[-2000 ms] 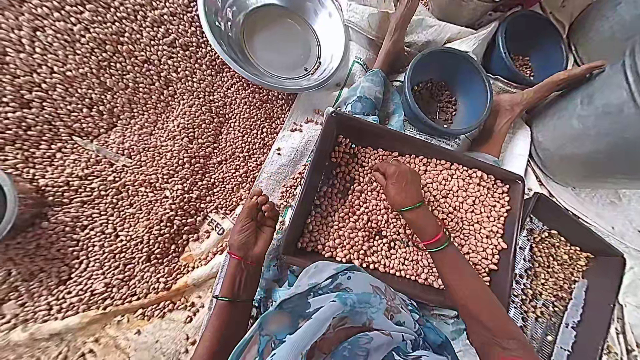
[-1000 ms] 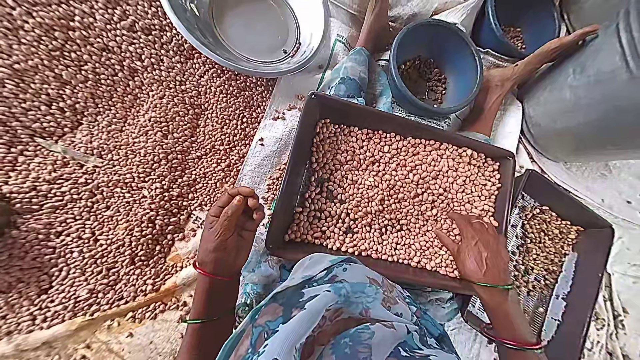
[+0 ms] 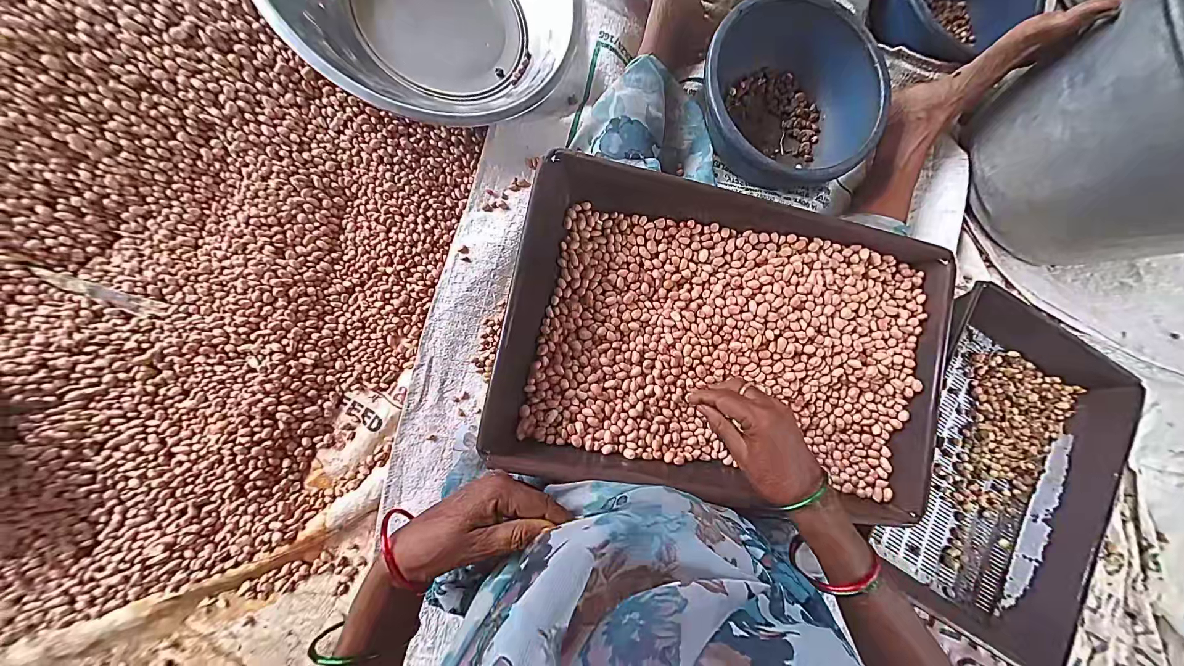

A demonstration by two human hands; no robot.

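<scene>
A dark rectangular tray (image 3: 532, 305) sits before my lap, tilted a little in view, with a layer of pinkish-brown nuts or beans (image 3: 731, 314) spread across it. My right hand (image 3: 763, 439) is over the nuts near the tray's lower edge, fingers bent and touching or just above them; whether it pinches one cannot be made out. On the floral cloth (image 3: 638, 573) at my lap rests my left hand (image 3: 481, 527), below the tray's lower left corner, its fingers partly curled and its fingertips against the cloth. Nothing is visible in it.
A large heap of similar nuts (image 3: 231, 305) fills the left. Beyond the tray are a steel basin (image 3: 444, 116) and a blue bowl (image 3: 856, 83) with dark bits. A second dark tray (image 3: 1101, 518) with a perforated bottom holds smaller pieces at right. A grey metal vessel (image 3: 1082, 157) stands behind.
My left hand has come down from beside the tray to the cloth. My right hand has moved left over the nuts from near the tray's lower right. The dark patch at the tray's left no longer shows.
</scene>
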